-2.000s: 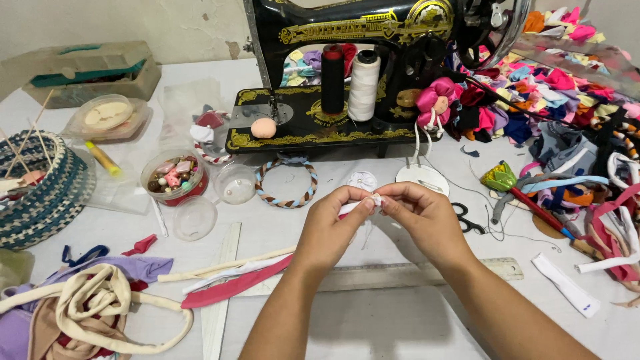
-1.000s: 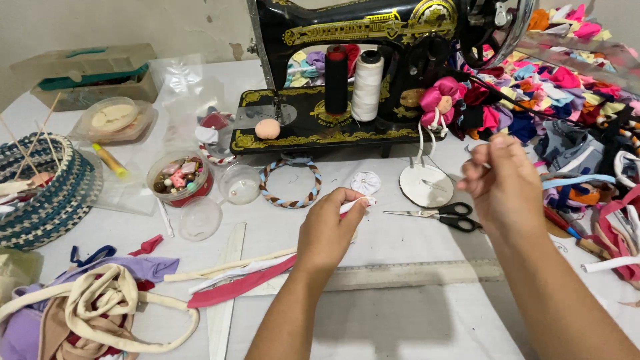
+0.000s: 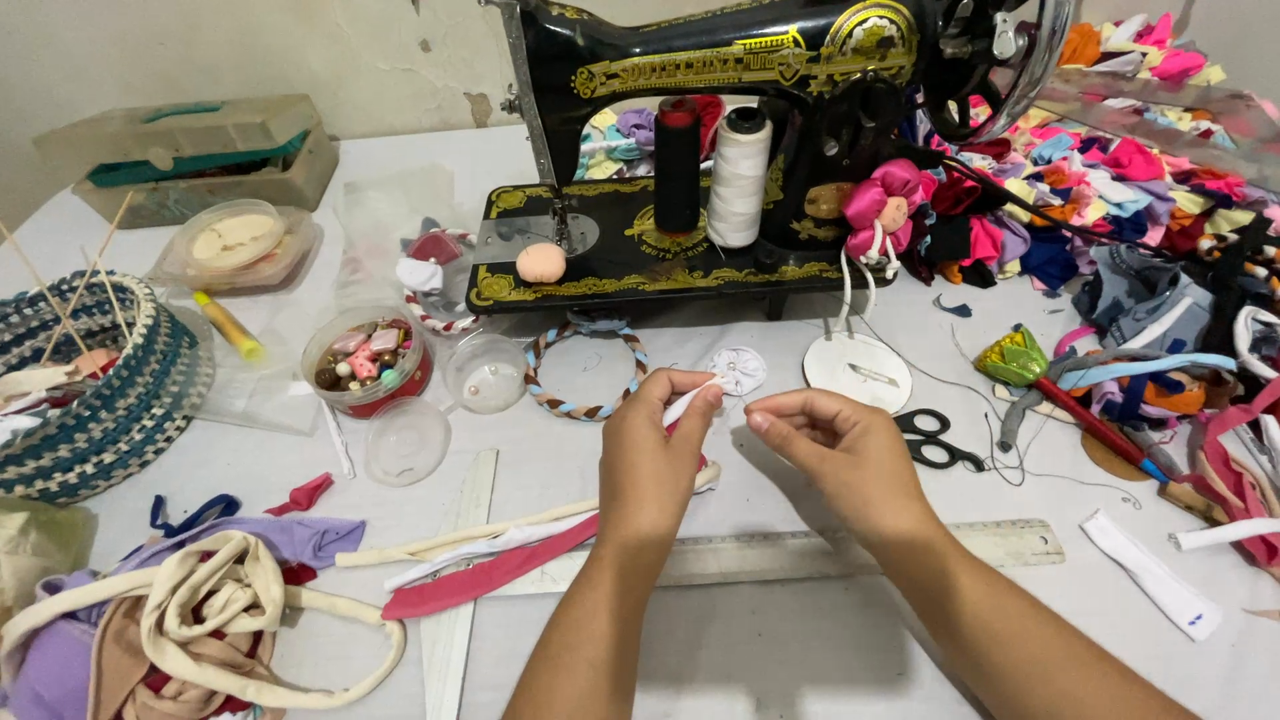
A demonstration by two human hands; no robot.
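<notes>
My left hand [image 3: 655, 450] pinches a small white fabric piece [image 3: 688, 402] between thumb and index finger. To its right is my right hand [image 3: 850, 450], thumb and index fingertips close together; whether they hold a thread or needle cannot be told. Just beyond the fingers lies a gathered white fabric rosette [image 3: 738, 371]. Black-handled scissors [image 3: 930, 440] lie at my right hand, their blades hidden behind it. Cream, white and pink fabric strips [image 3: 500, 570] run beneath my left forearm, across a long ruler [image 3: 790, 558]. A white disc [image 3: 858, 372] attached to cords lies beyond my right hand.
A black sewing machine [image 3: 640, 235] with thread spools stands behind. Left are a woven basket [image 3: 150, 400], a bead tub [image 3: 368, 360], a braided ring [image 3: 585, 368] and a tangled fabric pile [image 3: 200, 620]. Scraps [image 3: 1110, 200] and a fabric flower [image 3: 1012, 358] lie right.
One second ago my right hand was raised away to the right; it has come back close to my left hand. Two seconds ago both hands' fingertips met at the white fabric.
</notes>
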